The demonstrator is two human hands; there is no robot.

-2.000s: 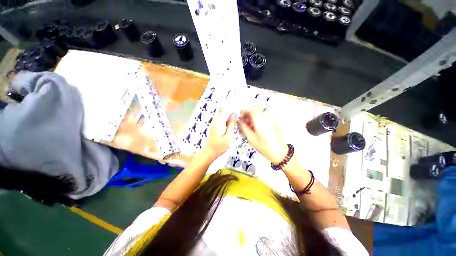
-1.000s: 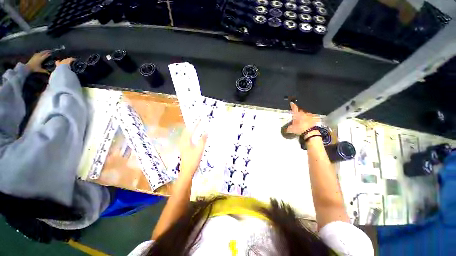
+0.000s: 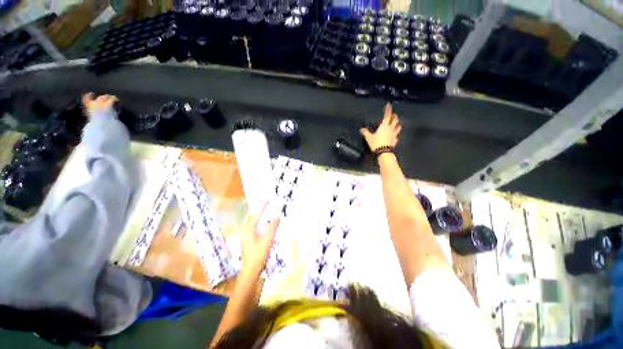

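My left hand point(image 3: 258, 237) holds a long, curled white label strip point(image 3: 253, 163) that points toward the belt. Sticker sheets with rows of dark Y-shaped prints point(image 3: 331, 238) lie on the bench between my arms. My right hand point(image 3: 384, 131) is over the belt with its fingers apart. A black cylinder point(image 3: 350, 147) is beside its thumb side, tilted or lying; contact is unclear. Another black cylinder point(image 3: 288, 131) stands on the belt with a dark print on its pale top. Black cylinders point(image 3: 448, 219) sit on the bench right of my right forearm, one partly hidden.
Trays of silvery-topped cylinders point(image 3: 402, 49) stand beyond the dark belt point(image 3: 423, 129). Printed strips point(image 3: 203, 221) lie on the orange-brown board at left. A person's grey sleeve point(image 3: 89, 177) reaches to the belt. A white perforated post point(image 3: 526, 146) crosses at right.
My right hand has moved from the bench-side cylinders out over the belt. A cylinder with a printed top now shows on the belt right of the strip. My left hand still holds the strip.
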